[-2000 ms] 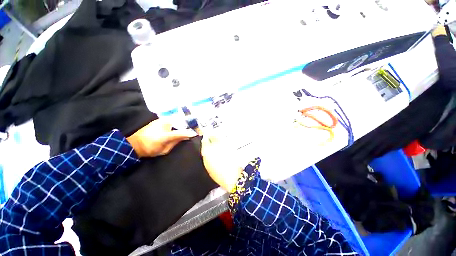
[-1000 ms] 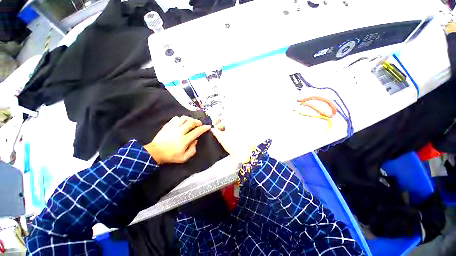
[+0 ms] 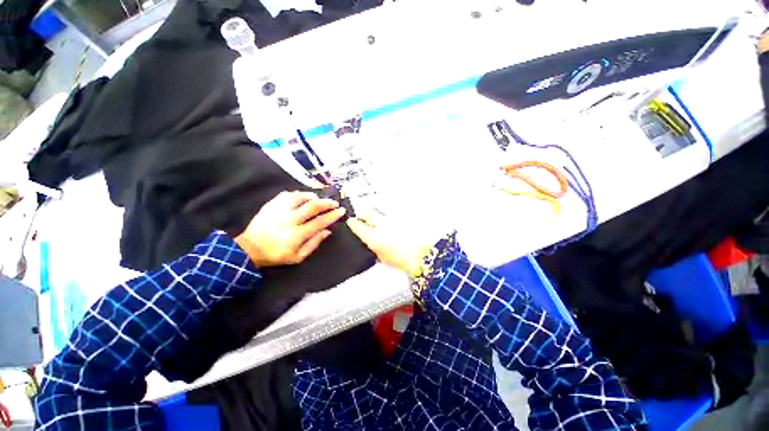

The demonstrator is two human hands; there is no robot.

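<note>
A black garment piece (image 3: 185, 185) lies on the table left of the sewing machine (image 3: 379, 71) and runs under the needle area (image 3: 333, 172). My left hand (image 3: 291, 229) lies on the cloth just in front of the needle, fingers bent and pressing it. My right hand (image 3: 392, 244) is beside it, fingertips at the cloth's right edge near the presser foot. The two hands' fingertips are close together. Whether the right fingers pinch the cloth is hard to see in the glare.
Scissors with orange and yellow handles (image 3: 540, 181) lie right of the needle, beside a dark blue cord (image 3: 582, 189) and a small black tool (image 3: 503, 135). A recess (image 3: 666, 126) holds yellow bits. Blue bins (image 3: 687, 303) with black cloth stand below the table's right side.
Both hands first moved with the cloth, and the left hand turned flatter onto it. Over the last second they shifted slightly; the right fingertips now sit a little lower, apart from the needle.
</note>
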